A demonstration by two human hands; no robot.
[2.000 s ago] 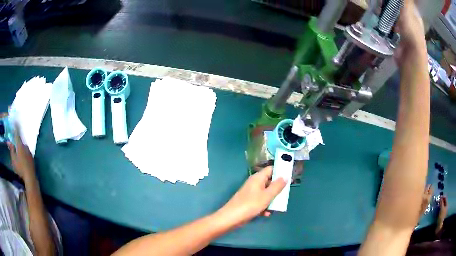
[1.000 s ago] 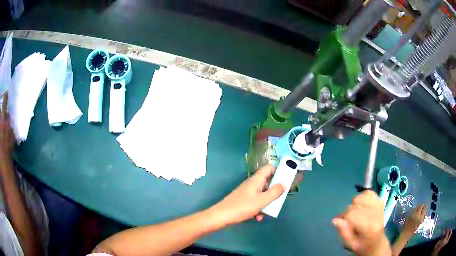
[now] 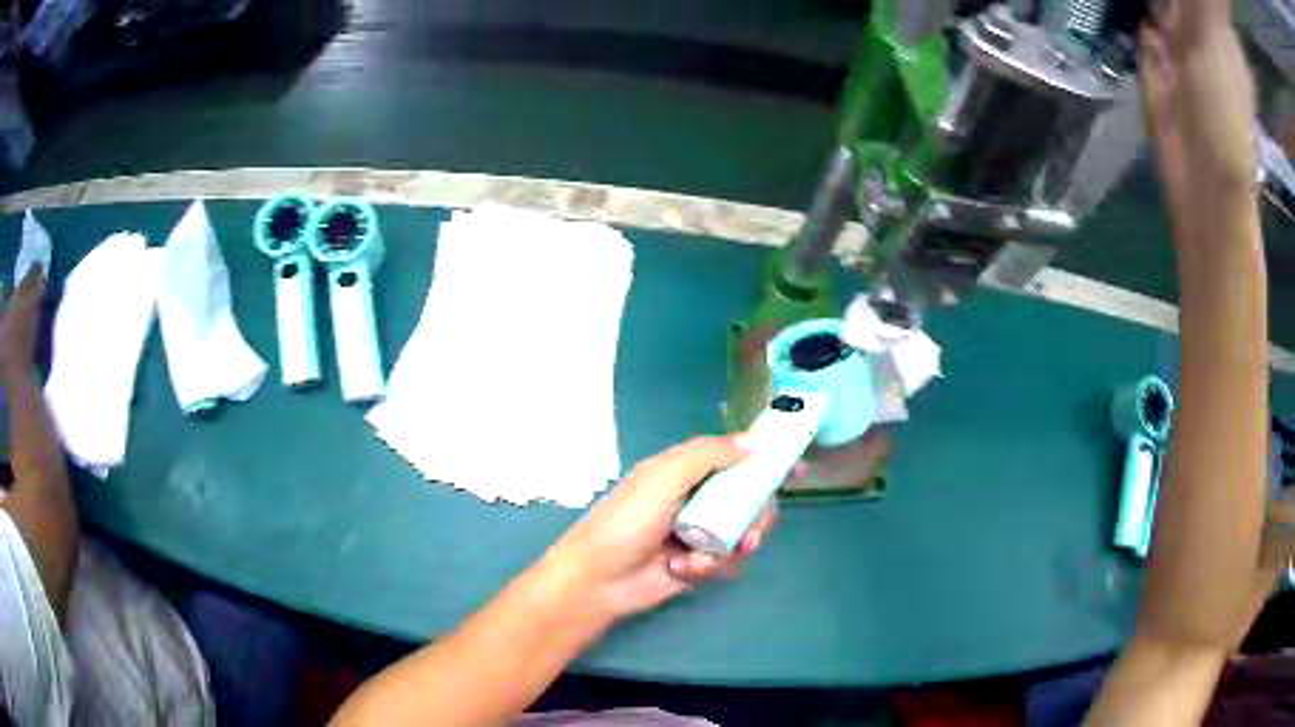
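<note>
My left hand (image 3: 646,533) is closed around the pale handle of a turquoise handheld fan (image 3: 760,469). The fan's ring head is tilted up beside the press tip, over the press base. The green and steel lever press (image 3: 937,199) has crumpled white scrap (image 3: 892,348) at its tip. My right hand (image 3: 1186,43) is raised at the top right edge beside the press head, partly cut off. The press lever is not visible, so what this hand holds cannot be told.
A stack of white sleeves (image 3: 511,355) lies mid-bench. Two fans (image 3: 355,320) lie left of it, then a bagged fan (image 3: 203,313) and more white sleeves (image 3: 107,348). Another fan (image 3: 1140,469) lies right. A co-worker's arm (image 3: 31,455) is at the left edge, and part of a hand shows at the right edge.
The lever was down with my right hand low at it; now my right hand is up by the press head. The held fan has come away from the tip, tilted, its handle end further left.
</note>
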